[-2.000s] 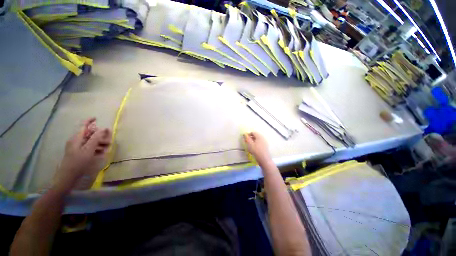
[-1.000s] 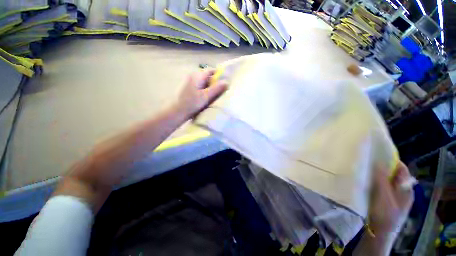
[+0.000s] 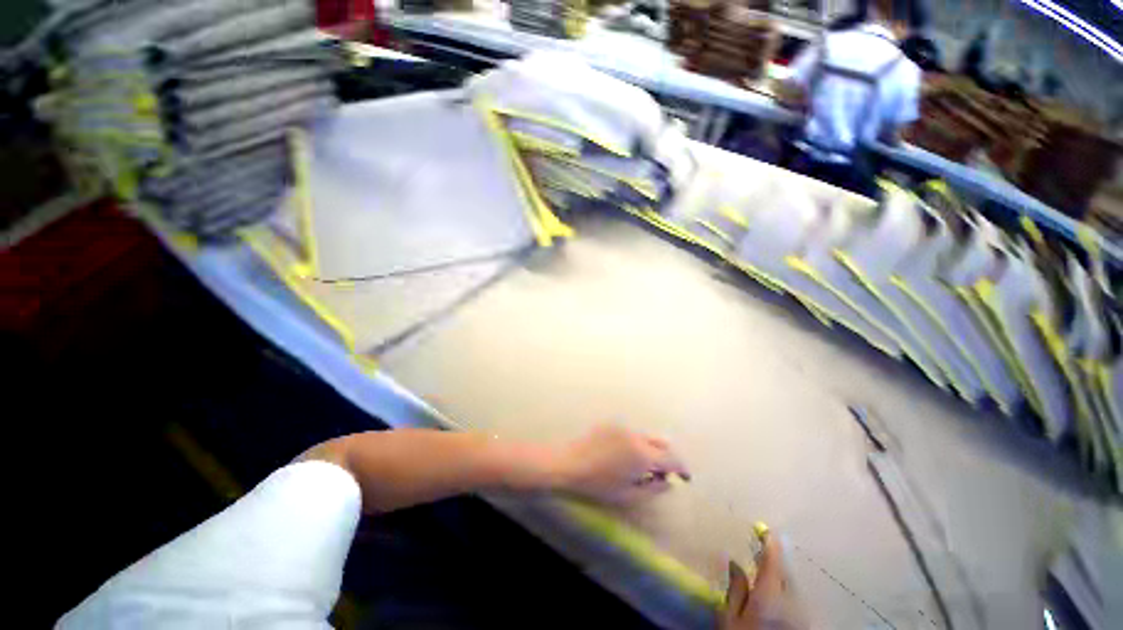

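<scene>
My left hand is over the beige table, fingers bent together near a tiny pale bit; whether it grips this is unclear. My right hand is at the bottom edge, partly cut off, with a small yellow piece at its fingertips; its grip is unclear. A thin dark line runs right from there. A yellow strip lies along the near table edge below my left hand. A grey panel with yellow edges lies flat at the far left. The domed panel seen earlier cannot be made out.
A high stack of grey pieces stands at the left table end. Folded grey panels with yellow edges fan along the far side. A long flat bar lies right of my hands. A person in a white shirt is beyond the table.
The view has swung left. The domed panel, lifted between both hands over the side stack one second ago, is no longer held up. Both hands are back at the table.
</scene>
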